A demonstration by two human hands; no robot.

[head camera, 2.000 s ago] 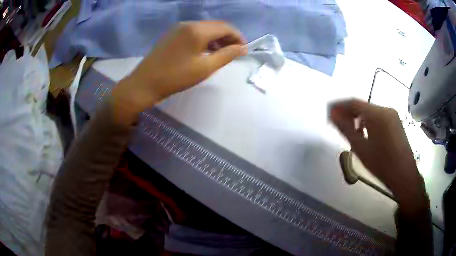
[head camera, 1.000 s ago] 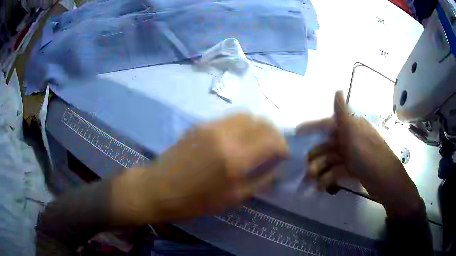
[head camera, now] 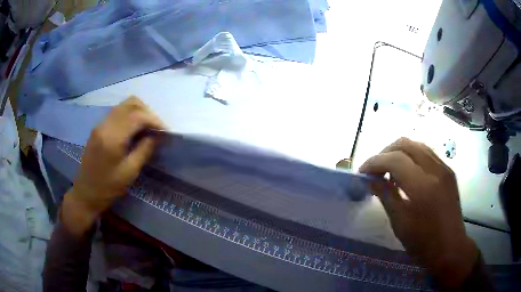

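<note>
A light blue fabric strip [head camera: 251,165] is stretched between my two hands, low over the table near its front edge, and looks folded lengthwise. My left hand [head camera: 123,157] pinches it at the left, and more blue cloth extends left beyond this hand. My right hand [head camera: 414,197] pinches its right end between thumb and fingers, left of and below the machine head. The strip is slightly blurred. A heap of blue cut pieces [head camera: 171,34] lies at the upper left. A crumpled small white piece [head camera: 223,60] lies against its near edge.
The white sewing machine head [head camera: 474,57] stands upper right, with a dark ribbed knob [head camera: 498,151] hanging from it. A tan tab [head camera: 344,164] shows beside my right hand. Printed ruler tape [head camera: 228,231] follows the curved table edge. A white garment pile [head camera: 20,222] is at far left.
My left hand has come from the blue heap down to the table front and now holds cloth at the left. My right hand has closed on the strip's end. The view has shifted right.
</note>
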